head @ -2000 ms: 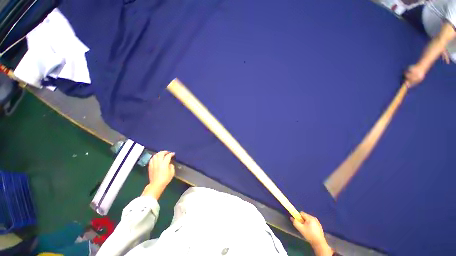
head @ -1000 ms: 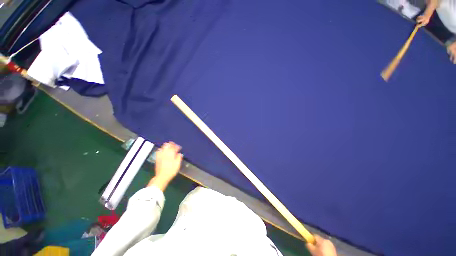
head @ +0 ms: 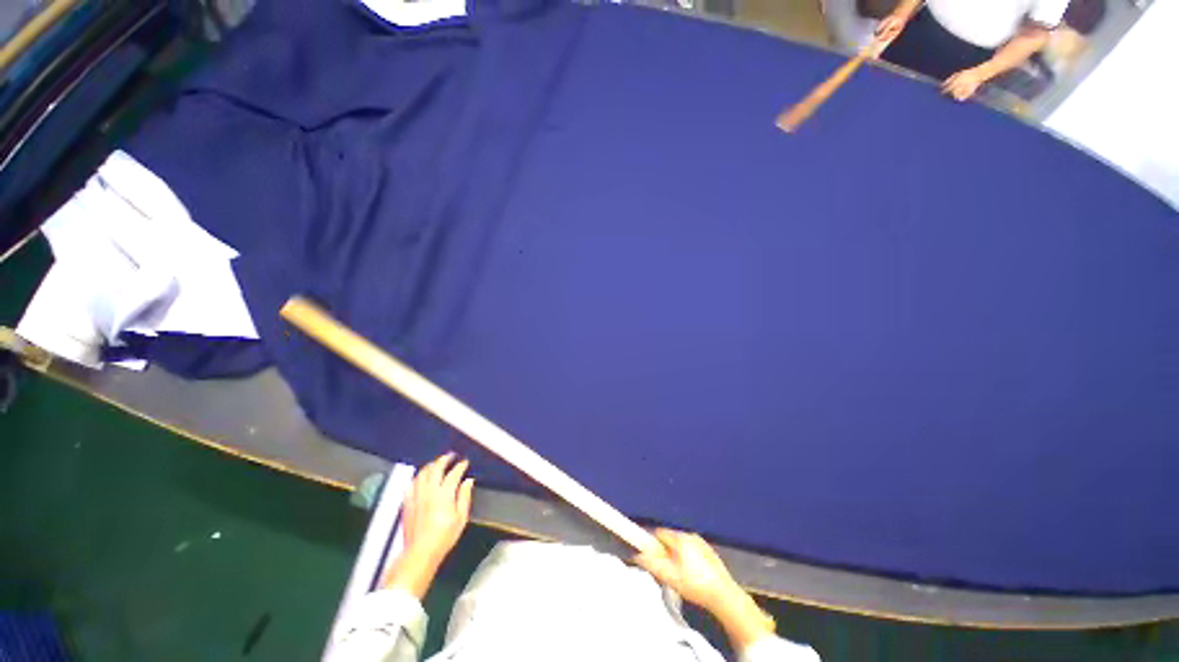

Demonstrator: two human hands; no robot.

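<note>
Navy fabric (head: 776,310) covers most of the table, smooth in the middle and right, wrinkled at the left. My right hand (head: 692,566) is closed around the near end of a wooden smoothing stick (head: 459,416), which slants to the upper left across the fabric. My left hand (head: 437,517) is at the near fabric edge, beside the projecting silver-white rail (head: 376,550). Its fingers are extended and slightly apart, fingertips at the edge; no clear grip shows.
A person's hand (head: 887,29) across the table holds another wooden stick (head: 830,88); their other hand (head: 962,84) rests at the far rim. White fabric (head: 142,278) lies crumpled at the left end. The grey table rim (head: 246,414) curves along the near side above green floor.
My right hand and stick have shifted left in view, the stick's tip now over the wrinkled part. The other person's stick has moved left along the far side. The view has shifted.
</note>
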